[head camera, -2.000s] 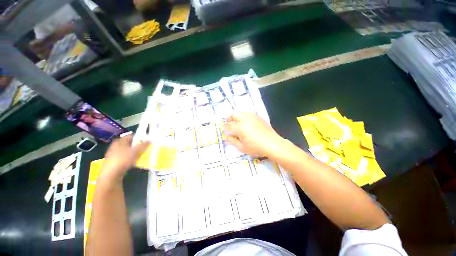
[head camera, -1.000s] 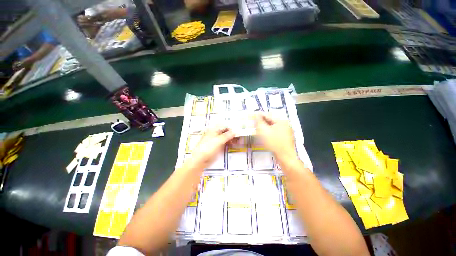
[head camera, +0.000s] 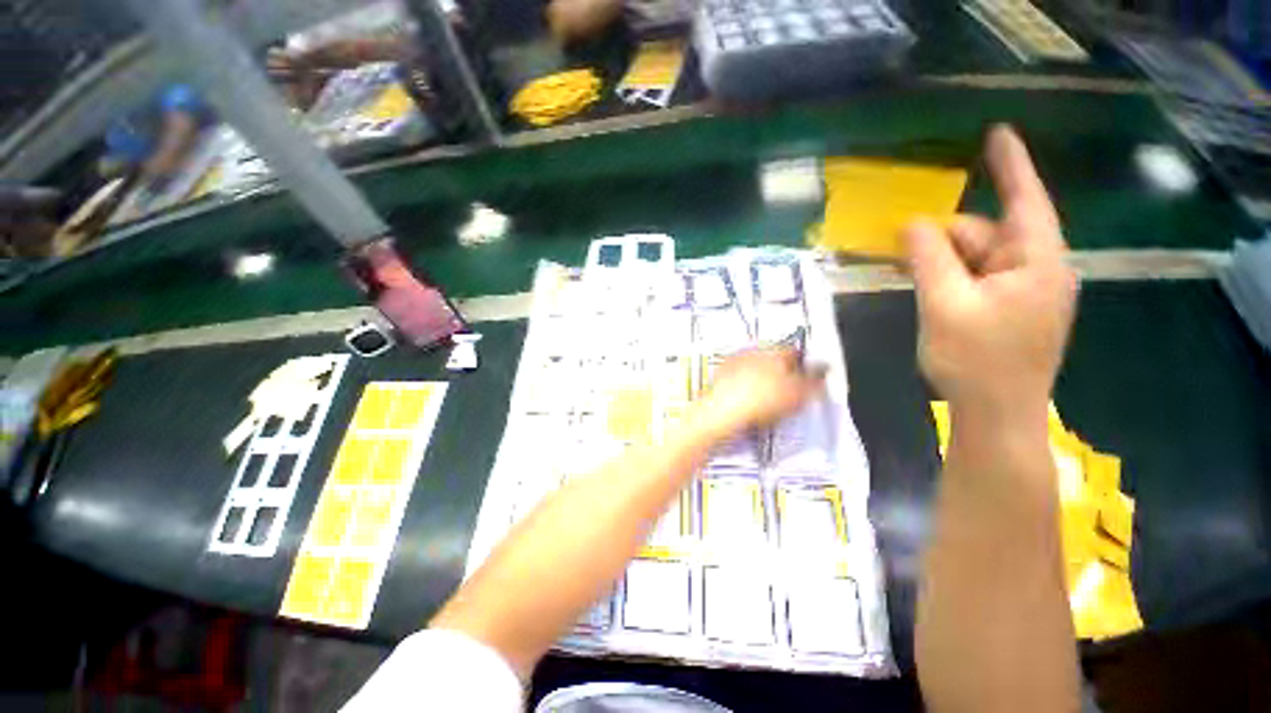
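Note:
My right hand is raised at the right, index finger extended. Its thumb and other fingers hold a yellow piece that shows in front of the green belt. My left hand is over the right part of the blister tray, fingertips at a thin dark-edged module, tilted and blurred. The tray's pockets hold pale rectangles with dark outlines, some with yellow edges. The yellow sticker sheet lies left of the tray. A pile of yellow pieces lies at the right, partly behind my right forearm.
A white ladder-like backing sheet with pale scraps lies far left. A phone, a small dark square item and a white clip stand behind the sheets. A grey post rises behind them. People's hands and stacked trays are beyond the belt.
My hands were together over the tray and have moved apart. The right has risen to the right with a yellow piece; the left has shifted right over the tray. The view has also shifted slightly.

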